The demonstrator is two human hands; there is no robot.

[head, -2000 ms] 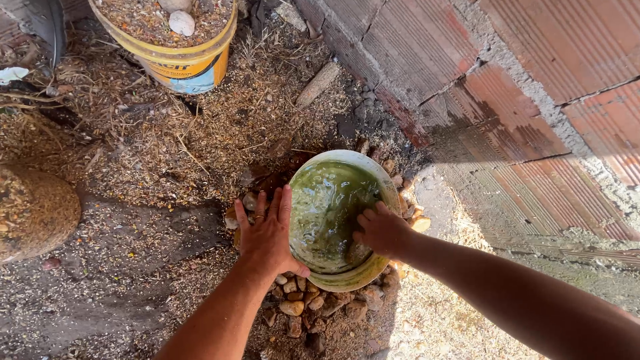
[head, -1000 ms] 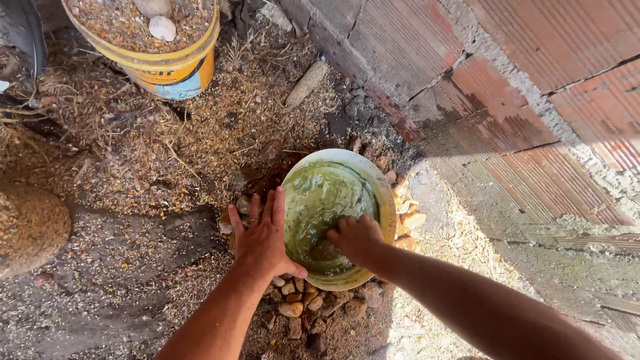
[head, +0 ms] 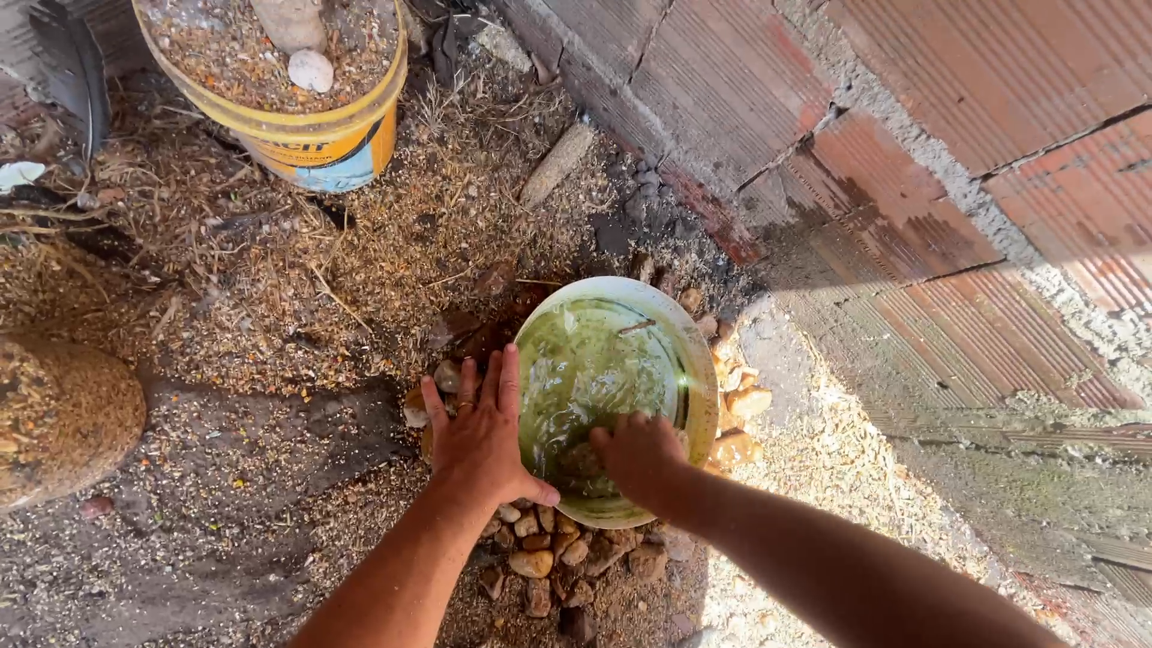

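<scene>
A round, pale plastic basin [head: 700, 360] holds murky green water [head: 594, 360] with a small brown bit afloat. My left hand [head: 481, 432] lies spread along the basin's left rim, its thumb near the lower edge. Inside the basin, toward the bottom right, my right hand [head: 641, 457] has its fingers bent and the tips partly in the water; whether they hold anything is hidden. Small brown stones [head: 531, 564] lie around the basin's lower and right sides.
A yellow plastic bucket [head: 369, 126] holding grain and stones stands at the upper left. A large rounded stone [head: 72, 418] sits at the left edge, and a dark feather [head: 76, 76] is above it. A hollow-brick wall [head: 900, 198] runs along the right. Scattered grain covers the ground.
My right hand has moved about inside the basin, stirring the water, while my left hand has stayed at the left rim. The floating brown bit now shows near the top.
</scene>
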